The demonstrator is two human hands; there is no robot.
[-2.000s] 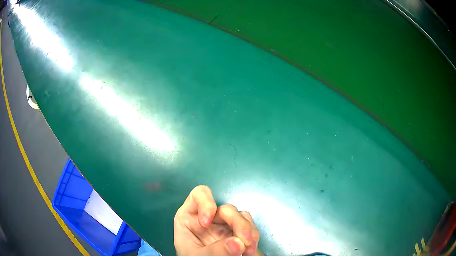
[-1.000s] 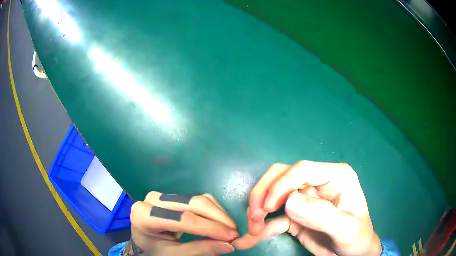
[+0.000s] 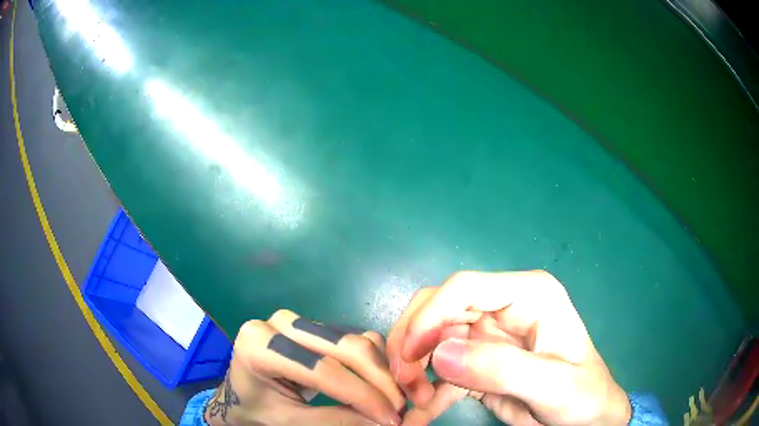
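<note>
My left hand (image 3: 304, 370) is bare, low in the view, with two dark grey strips across its fingers and a tattoo at the wrist. My right hand (image 3: 512, 349) is bare, to its right, with curled fingers and the thumb toward the fingertips. The fingertips of both hands meet or nearly meet at the lower edge. No object shows between them; whether something tiny is pinched there I cannot tell. Both hands are above the blue-green worktop (image 3: 349, 166).
A darker green belt (image 3: 616, 91) runs along the upper right. A blue tote (image 3: 125, 320) with a white sheet (image 3: 171, 305) inside stands on the floor at left. A white curved object (image 3: 62, 111) is beside the worktop edge. A red object (image 3: 736, 378) is at lower right.
Two seconds ago one hand showed at the bottom; now both do. Since one second ago, my right hand has moved slightly left and the hands are closer together, with my left hand tilted more downward.
</note>
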